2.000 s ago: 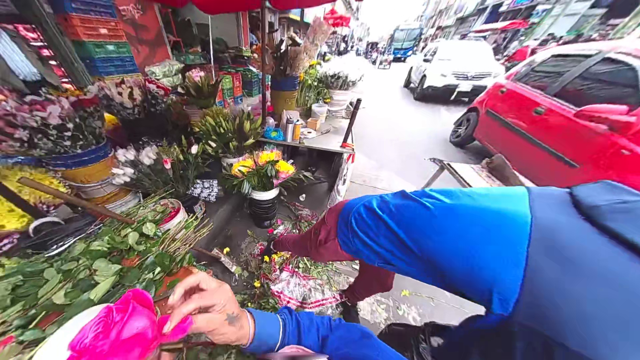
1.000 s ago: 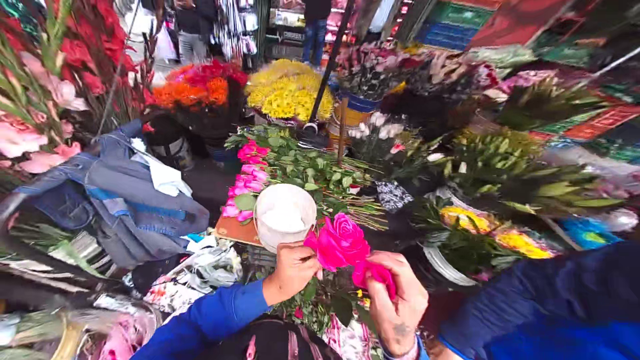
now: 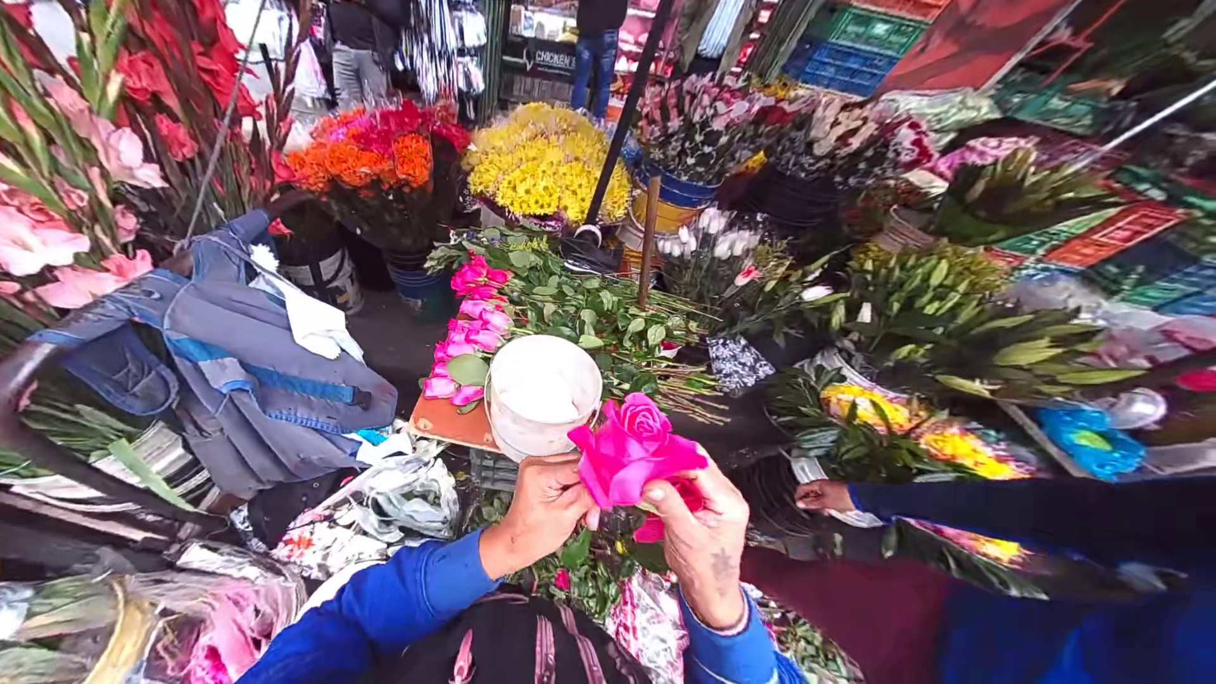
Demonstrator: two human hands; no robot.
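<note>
A bright pink rose (image 3: 632,451) with an open bloom is between my two hands, low in the centre of the view. My left hand (image 3: 541,508) pinches the rose at its left underside. Pink petals lie under the fingers of my right hand (image 3: 703,527), which closes on the rose's right side. Just beyond my left hand stands a white plastic bucket (image 3: 543,394). Behind it, pink roses (image 3: 470,328) with long leafy stems (image 3: 589,304) lie on a brown board (image 3: 454,418). The rose's stem is hidden by my hands.
At the left hangs a grey-blue backpack (image 3: 275,361). Buckets of orange flowers (image 3: 366,161), yellow flowers (image 3: 546,161) and white tulip-like blooms (image 3: 712,237) stand behind the board. Another person's hand (image 3: 825,497) and dark sleeve reach in from the right. Plastic wrapping (image 3: 399,503) lies lower left.
The view has swung from the street to the flower stall. My left hand, not seen two seconds ago, is at the rose with my right hand. Another person's hand has come into view at right.
</note>
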